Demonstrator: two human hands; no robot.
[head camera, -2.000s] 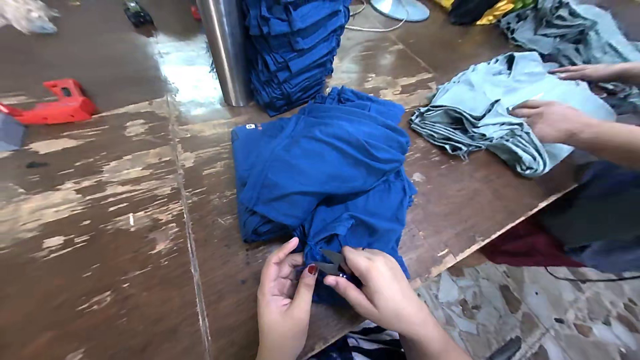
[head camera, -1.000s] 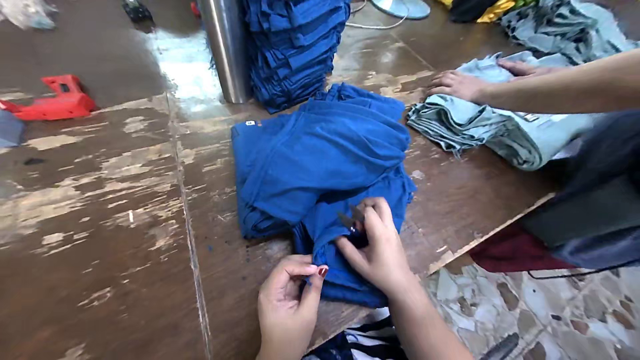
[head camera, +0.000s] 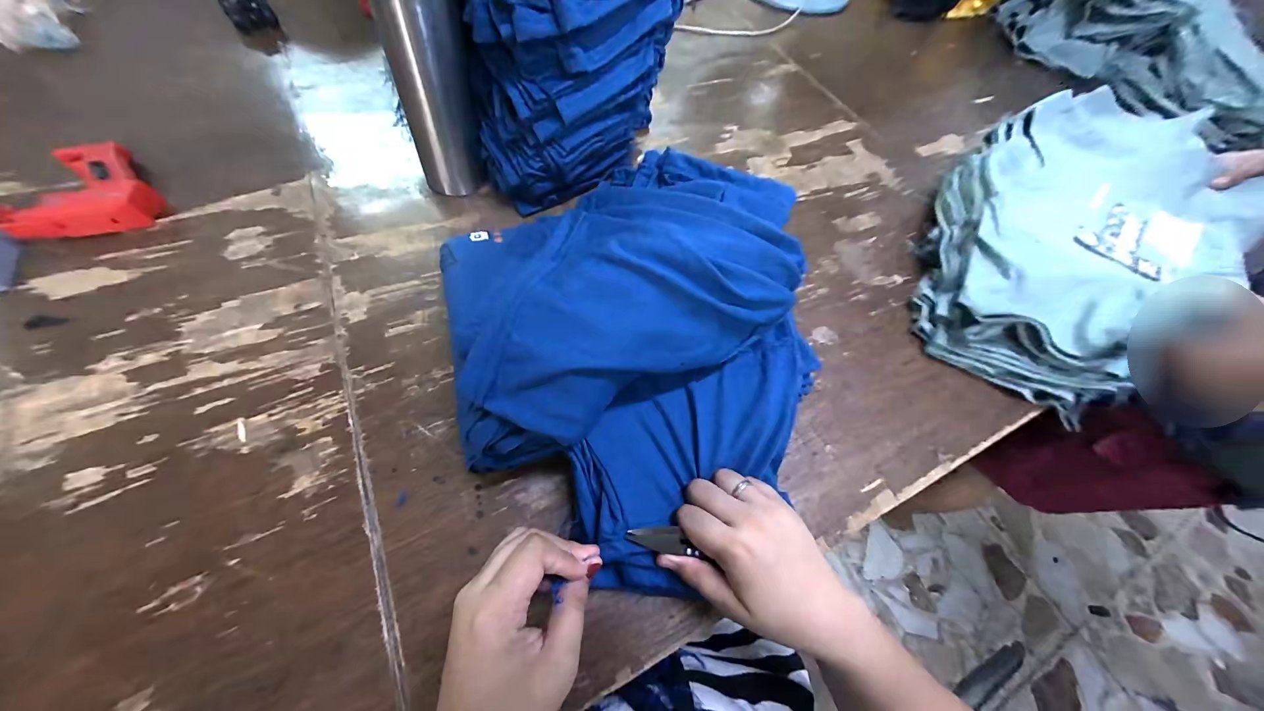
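Observation:
Blue fabric garments (head camera: 632, 316) lie folded and bunched on the worn wooden table before me. My right hand (head camera: 755, 553), with a ring on one finger, grips small thread snips (head camera: 657, 540) and rests on the lower edge of the blue cloth. The blades point left. At the cloth's lower left edge is my left hand (head camera: 528, 602), thumb and forefinger pinched together on what looks like a bit of blue thread or cloth edge. How far the snips' blades are apart cannot be told.
Behind the garments stand a metal cylinder (head camera: 430, 99) and a tall stack of blue fabric (head camera: 568, 89). A red plastic tool (head camera: 94, 193) lies at left. Pale green cut pieces (head camera: 1076, 237) lie at right beside another person's hand (head camera: 1236, 170). The table edge (head camera: 938, 474) runs diagonally at lower right.
My right hand with the snips has moved off the raised fold, lower on the cloth. My left hand remains near the lower edge. The other person's hands have shifted right, uncovering the pale green pieces.

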